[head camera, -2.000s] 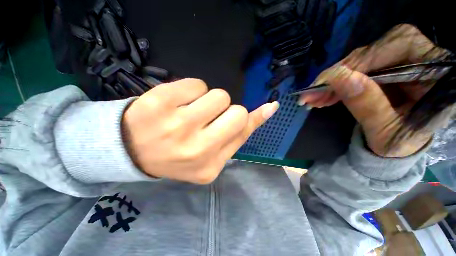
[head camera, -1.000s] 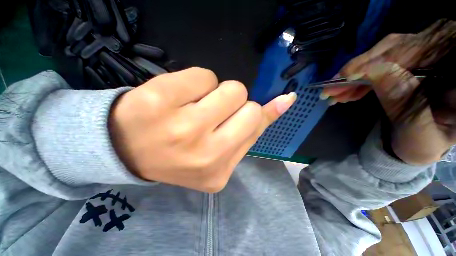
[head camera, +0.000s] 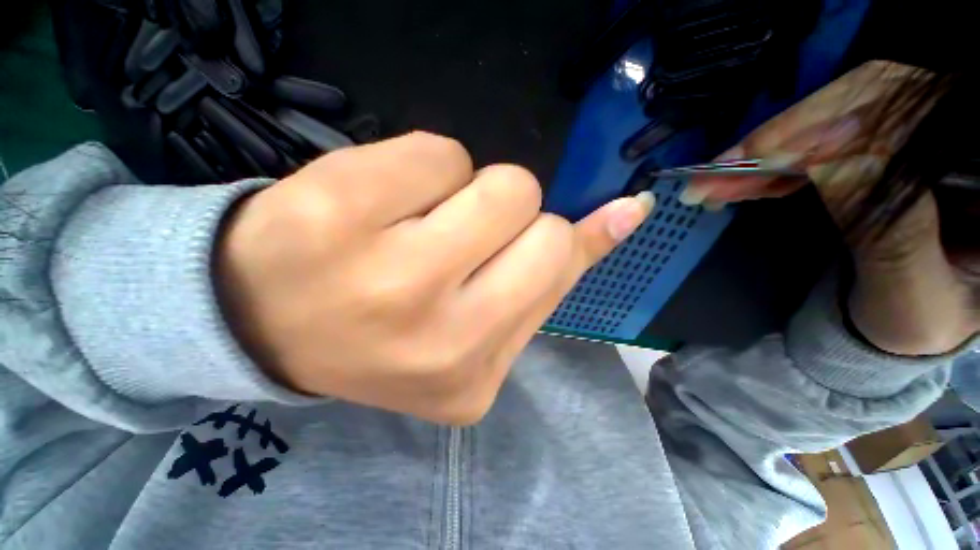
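Note:
My left hand (head camera: 408, 279) is a bare, curled hand with its index finger stretched to the upper edge of the dotted part of a blue sheet (head camera: 629, 269). Its thumb and palm are hidden, so I cannot tell whether it holds something. My right hand (head camera: 849, 150) grips thin metal tweezers (head camera: 715, 170). Their tip is beside the left fingertip, by a small dark spot that is too unclear to identify. Strands of hair partly cover the right hand. A group of black plastic housings (head camera: 704, 54) lies on the blue sheet above the tweezers.
A loose heap of black housings (head camera: 210, 91) lies at the upper left on a black mat (head camera: 430, 64). The green bench (head camera: 32, 97) shows at the left edge. Cardboard boxes (head camera: 897, 446) are at the lower right, past the right sleeve.
Both hands have shifted right in the picture, and the tweezers lie flatter with their tip higher. The left index finger remains stretched beside the tip. The left heap appears further left.

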